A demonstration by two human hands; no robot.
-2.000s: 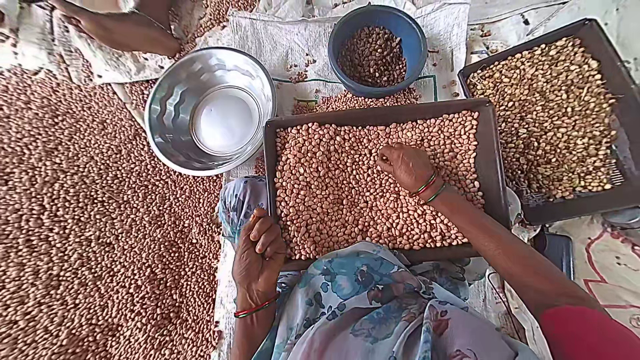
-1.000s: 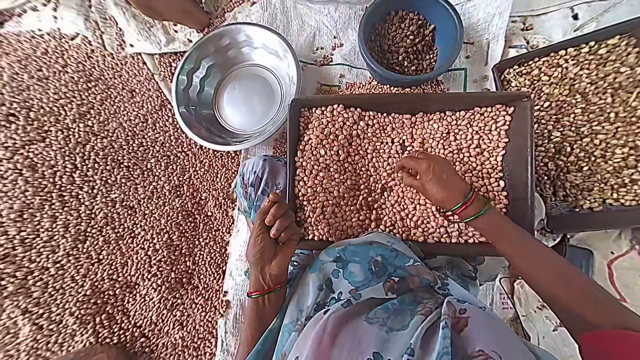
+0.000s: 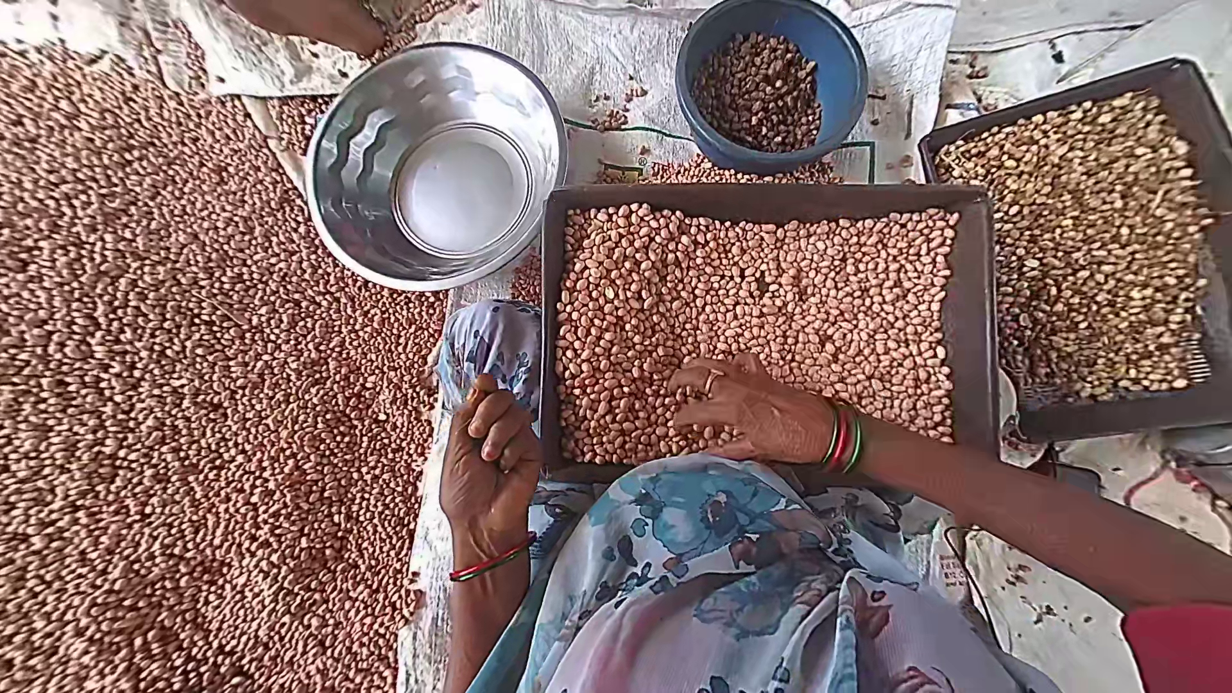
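Note:
A dark rectangular tray (image 3: 974, 318) full of shelled peanuts (image 3: 818, 289) rests at my lap. My right hand (image 3: 756, 412), with a ring and green and red bangles, lies palm down with fingers spread on the peanuts near the tray's front edge; no held thing shows in it. Left of the tray, my left hand (image 3: 496, 457) is raised with its fingers curled in; whether something small is inside cannot be seen. A shiny steel bowl (image 3: 462, 188) stands behind my left hand, with no peanuts visible in it.
A blue bowl (image 3: 847, 87) holds dark, shrivelled kernels. A second dark tray (image 3: 1107, 419) at the right holds yellowish and darker nuts. A large heap of peanuts (image 3: 192, 404) covers the left side. White woven sacks (image 3: 616, 58) lie underneath. Part of a person's limb (image 3: 318, 21) shows at the top left.
My right hand has moved from the middle of the peanuts toward the tray's front edge, and its fingers have spread. My left hand stays curled beside the tray.

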